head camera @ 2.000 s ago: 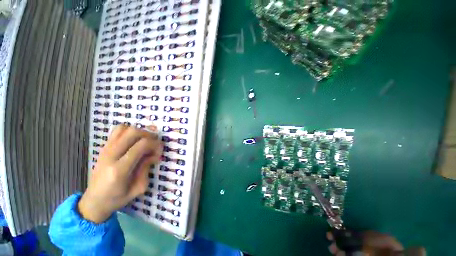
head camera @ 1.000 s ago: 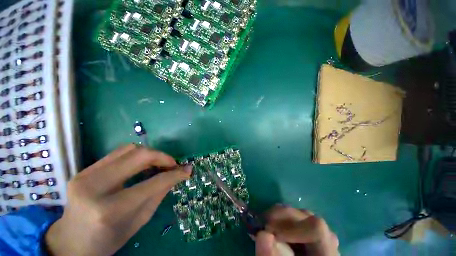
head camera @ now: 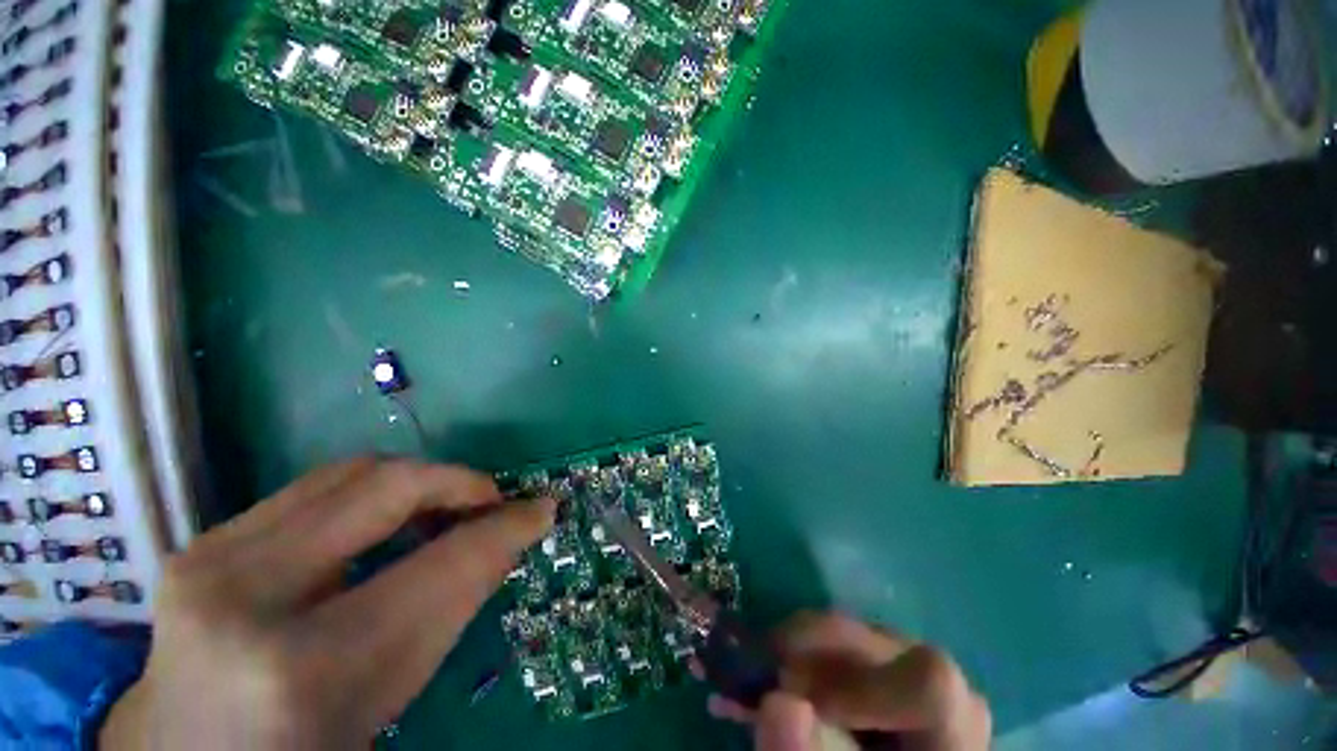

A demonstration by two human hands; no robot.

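Observation:
A small green PCB panel (head camera: 631, 587) lies flat on the green mat in front of me. My left hand (head camera: 345, 587) is at its upper left corner, thumb and forefinger pinched together over the edge; what they pinch is hidden by the fingers. My right hand (head camera: 865, 682) holds a soldering iron (head camera: 667, 580) by its dark collar and pale grip, with the tip over the panel's upper part, right of my left fingertips. A loose flex-tailed module (head camera: 387, 371) with a pale dot lies above my left hand. Another dark module (head camera: 487, 685) lies left of the panel.
A stack of PCB panels (head camera: 513, 132) stands beyond. A white component tray (head camera: 140, 338) is at the left. At the right are a cardboard pad (head camera: 1092, 338) with solder scraps (head camera: 1041, 382), a white roll (head camera: 1188, 88) beside a yellow-and-black edge, and looped black cable (head camera: 1195, 663).
My left hand has moved from the tray to the panel's corner, and the iron's tip is now near it. The view has shifted right; since one second ago the hands have barely moved.

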